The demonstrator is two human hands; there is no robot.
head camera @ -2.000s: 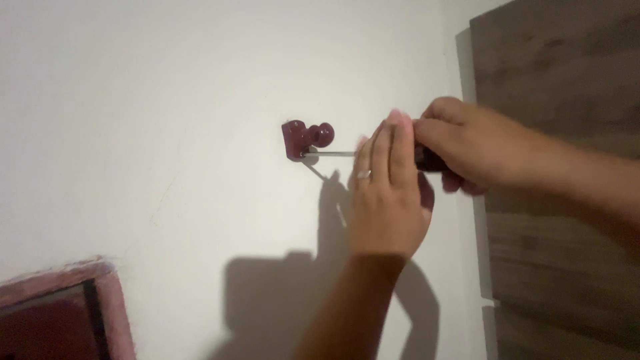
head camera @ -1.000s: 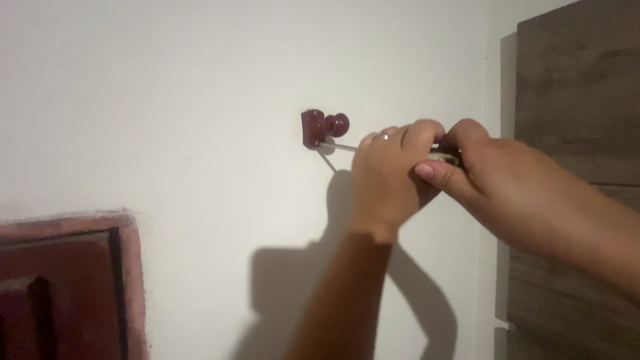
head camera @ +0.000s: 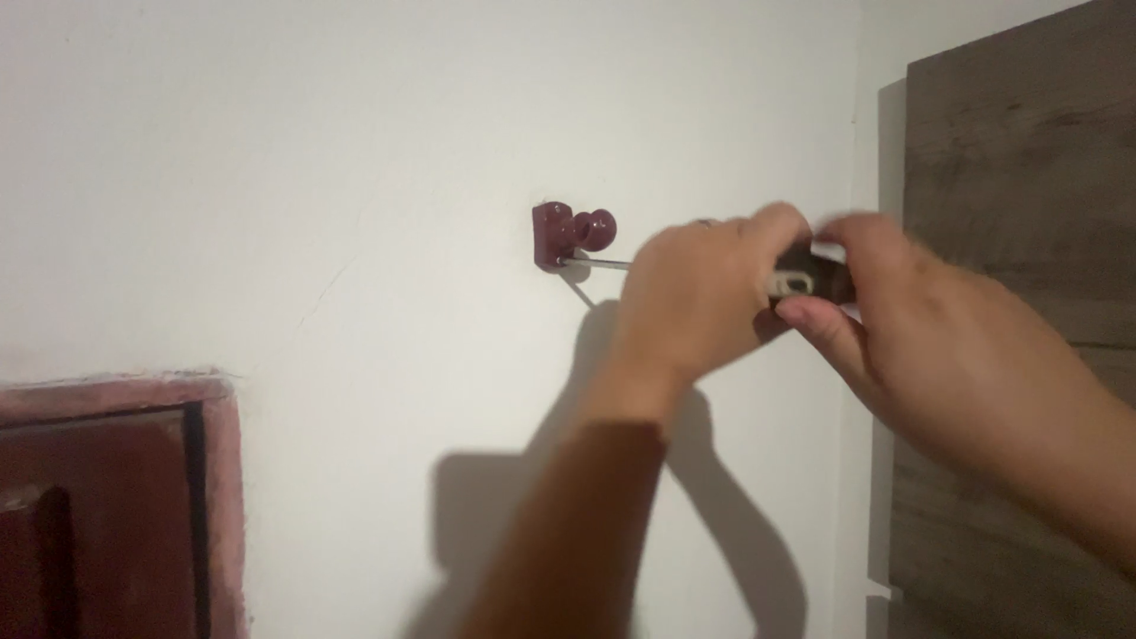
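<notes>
A dark red wall hook with a round knob (head camera: 555,232) is fixed on the white wall. The thin metal shaft of a screwdriver (head camera: 599,264) reaches the lower part of its base; the exact contact at the tip is too small to tell. My left hand (head camera: 701,297) is wrapped around the screwdriver's shaft and front end, its back toward the camera. Behind it, my right hand (head camera: 896,311) grips the dark handle, which has a pale part, between thumb and fingers. Some motion blur covers the right fingers.
A dark red door (head camera: 106,515) in a reddish frame (head camera: 222,479) stands at the lower left. On the right is a grey-brown wood-grain panel (head camera: 1012,177) near the wall's corner. Shadows of my arms fall on the wall.
My left hand has gone from flat, fingers pointing up, to curled around the screwdriver. The right hand has turned on the handle, its thumb now showing below. The hook stays on the wall.
</notes>
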